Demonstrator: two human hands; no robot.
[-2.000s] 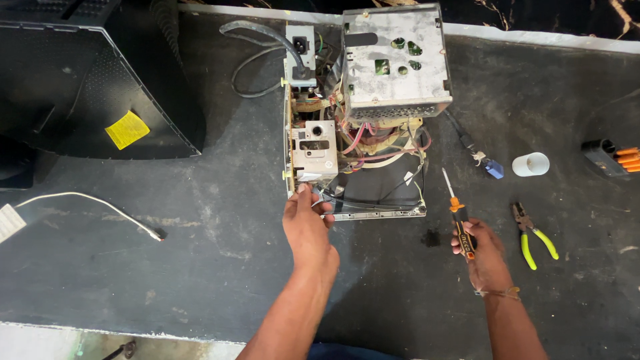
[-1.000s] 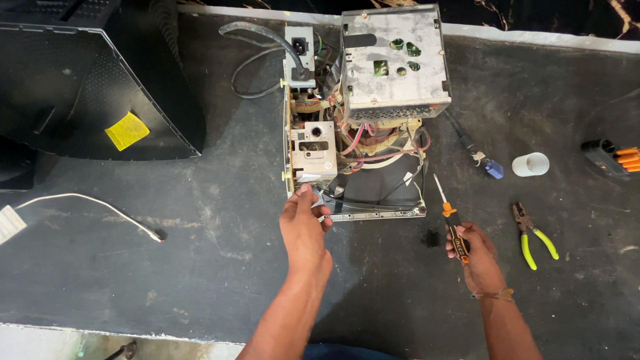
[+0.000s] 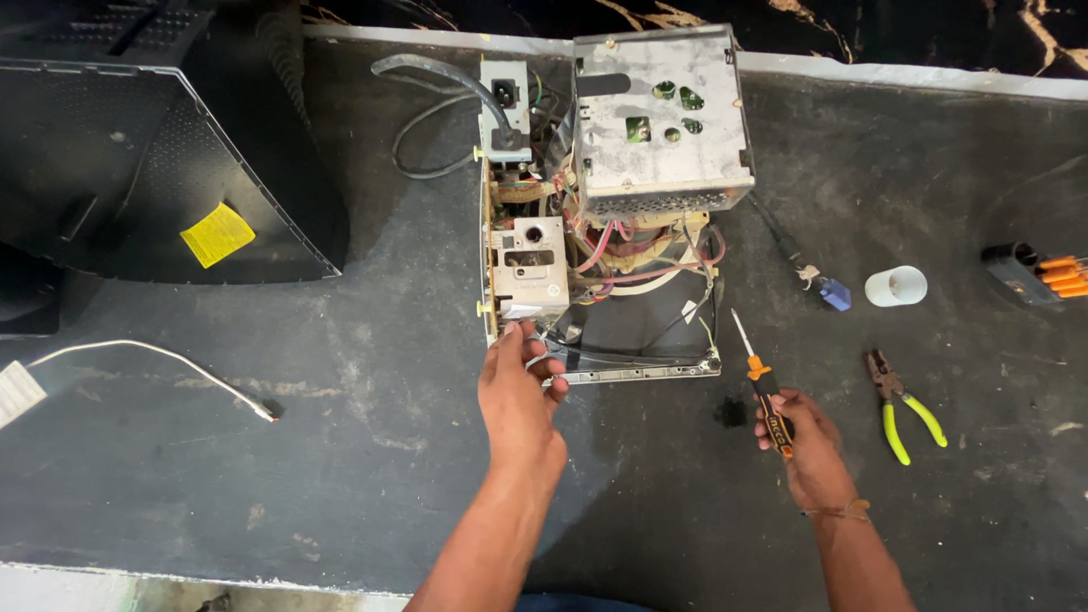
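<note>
An opened CRT monitor chassis [image 3: 637, 372] lies on the dark table, with wires, a perforated metal shield box [image 3: 663, 110] and a smaller metal bracket [image 3: 544, 293] on its circuit board. My left hand [image 3: 520, 399] is at the lower edge of that bracket, its fingertips bent at the board's near corner; whether they pinch a small part is hidden. A screwdriver [image 3: 769, 408] with an orange and black handle is held in my right hand [image 3: 807, 442], right of the chassis, its tip pointing away from me and touching nothing.
Combination pliers [image 3: 888, 387] with yellow-green handles lie at the right, below a white plastic cup [image 3: 897, 286]. A blue connector [image 3: 835, 294] ends a cable. Farther right is a holder [image 3: 1020, 272] with orange-handled tools. A black plastic housing [image 3: 297, 229] and a white cable [image 3: 170, 357] are at the left.
The screwdriver in my right hand has swung a little, and its tip has shifted left since the oldest frame. My left hand stays by the bracket.
</note>
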